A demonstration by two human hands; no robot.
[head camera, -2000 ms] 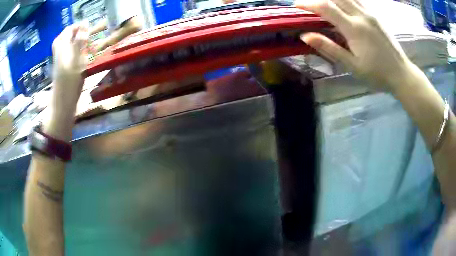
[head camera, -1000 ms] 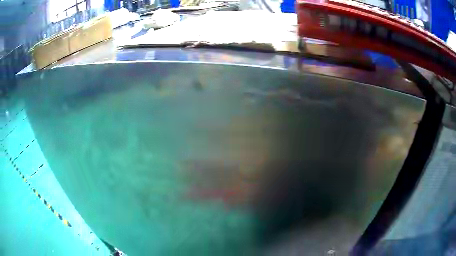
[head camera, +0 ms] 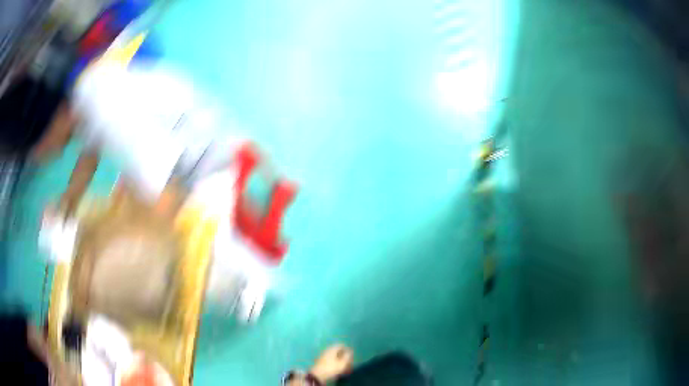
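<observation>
The view is strongly blurred. A small hand with a dark band at the wrist, which looks like my left hand [head camera: 332, 363], is at the bottom edge, fingers curled; whether it holds anything cannot be told. My right hand is not in view. A yellow-edged table [head camera: 195, 301] stands at the left, with a brown box-like tray [head camera: 130, 275] on it. Pale blurred items lie at its near end.
A person in white [head camera: 155, 124] leans at the table's far left. A red stool-like shape [head camera: 261, 215] is beside them. Green floor [head camera: 363, 249] bears yellow-black tape [head camera: 489, 256] at the right. A dark rounded shape [head camera: 389, 371] is at the bottom edge.
The view has swung away from the red board and the dark-framed table to the floor and yellow table. Both hands were on the red board two seconds ago; it is now out of view.
</observation>
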